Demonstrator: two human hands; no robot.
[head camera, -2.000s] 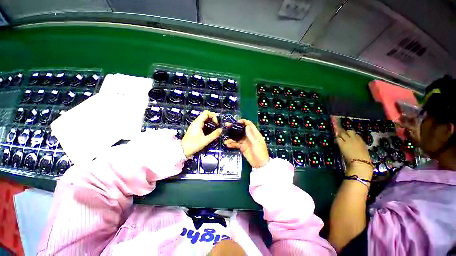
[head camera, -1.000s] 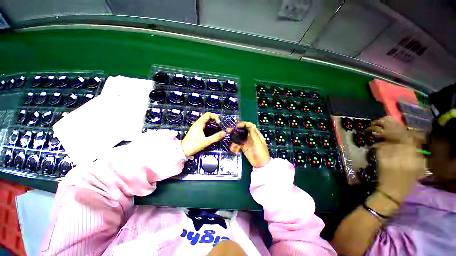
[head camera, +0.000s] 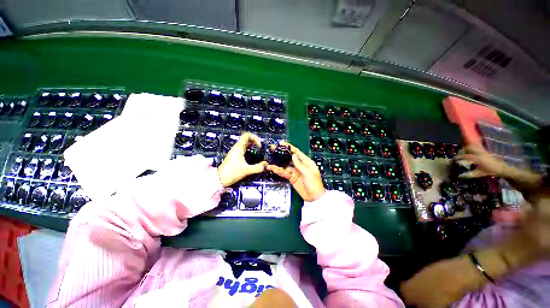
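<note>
My left hand (head camera: 237, 163) holds a round black watch unit (head camera: 254, 153) between thumb and fingers. My right hand (head camera: 303, 174) holds a second black watch unit (head camera: 279, 154), its dark face towards me. The two units are side by side, nearly touching, above the middle clear tray (head camera: 281, 210). The tray holds rows of black units, several with small white labels. A silvery round face (head camera: 251, 197) shows in its front row. My hands and sleeves hide part of the tray.
White sheets (head camera: 123, 141) lie over the left tray (head camera: 36, 210). A tray of units with red and green dots (head camera: 356, 150) is at right. Further right, a neighbour's hands and arms are over a beige tray (head camera: 422, 195) with loose units, beside a salmon-red bin (head camera: 467, 117). A red crate (head camera: 11, 258) is below left.
The unit in my right hand has turned so its face shows more, and my right fingers have shifted around it. The neighbour's arms have moved right and down, uncovering more loose units.
</note>
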